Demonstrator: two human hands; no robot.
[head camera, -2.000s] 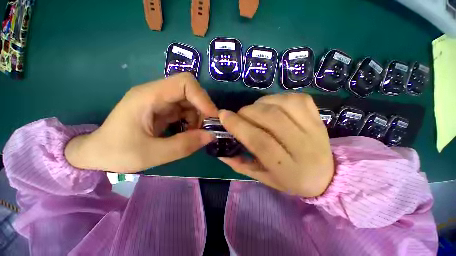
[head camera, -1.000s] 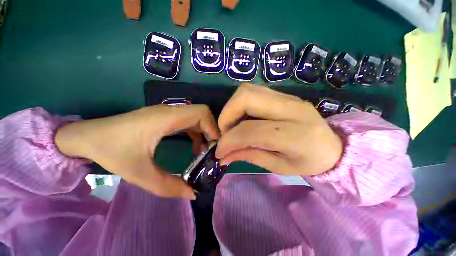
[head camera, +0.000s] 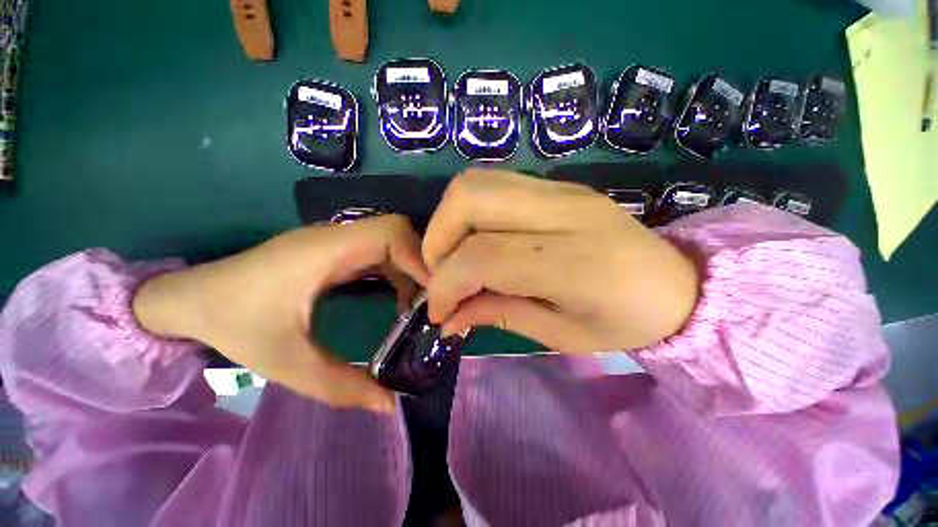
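A strapless smartwatch (head camera: 417, 355) is held tilted over the bench's near edge, its glossy dark face showing small bright reflections. My left hand (head camera: 298, 309) grips it by its edges between thumb and fingers. My right hand (head camera: 545, 262) has its fingertips on the watch's upper end; whether they grip it or only touch it, I cannot tell. Several watches lie back up in a far row, such as one at its left end (head camera: 323, 126), with white labels. A nearer row on the black pad (head camera: 355, 192) is partly hidden by my hands and right sleeve.
Orange-brown straps (head camera: 349, 29) lie at the far side of the green mat (head camera: 154, 134). A yellow sheet (head camera: 893, 144) is at the right. A multicoloured patterned item (head camera: 10, 93) is cut off at the left edge. A white object (head camera: 235, 381) shows at the near edge.
Since two seconds ago, both hands have brought the watch down and nearer to me, and it is now tilted. The last second shows little hand movement; the camera view has shifted slightly.
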